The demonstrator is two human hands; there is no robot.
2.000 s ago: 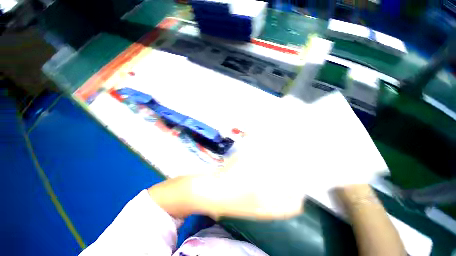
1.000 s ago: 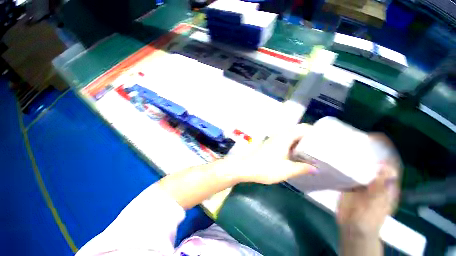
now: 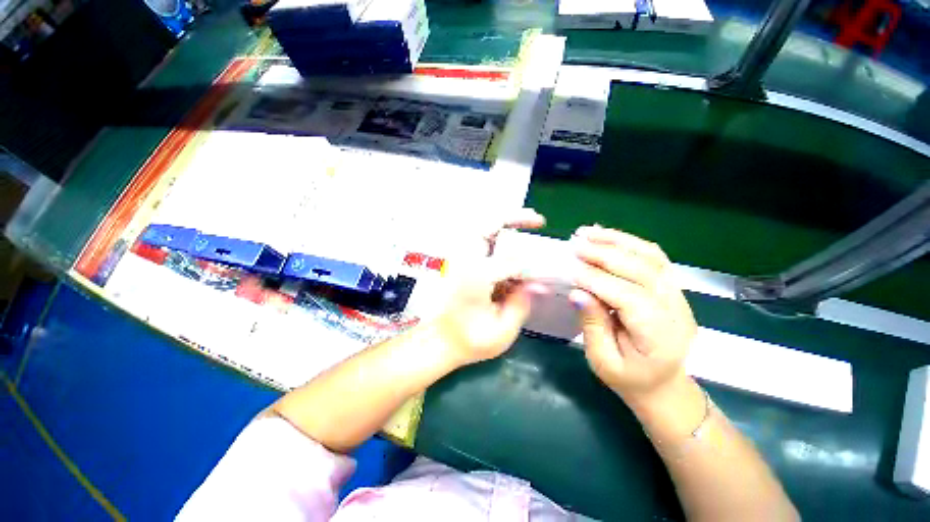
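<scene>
A thin white retail box [image 3: 546, 257] is held between both hands in front of me, one narrow face towards me. My left hand [image 3: 487, 306] grips its left end, thumb on the near side. My right hand [image 3: 637, 311] holds its right end, with fingers on top and thumb below. The fingers hide both ends. A row of packed boxes [image 3: 245, 253] lies left of the hands, its tops overexposed white and its blue ends facing me.
Stacked boxes [image 3: 352, 39] stand at the far table edge. A box [image 3: 573, 120] lies on the green belt [image 3: 714, 163]. A long white strip [image 3: 770, 369] lies right of my hands, and a white box [image 3: 916, 433] at the right edge. Metal posts [image 3: 857, 250] cross the right side.
The view has swung to the right. The box, earlier lifted and showing a broad white face, is now held narrow side towards me. My right fingers have moved onto its top.
</scene>
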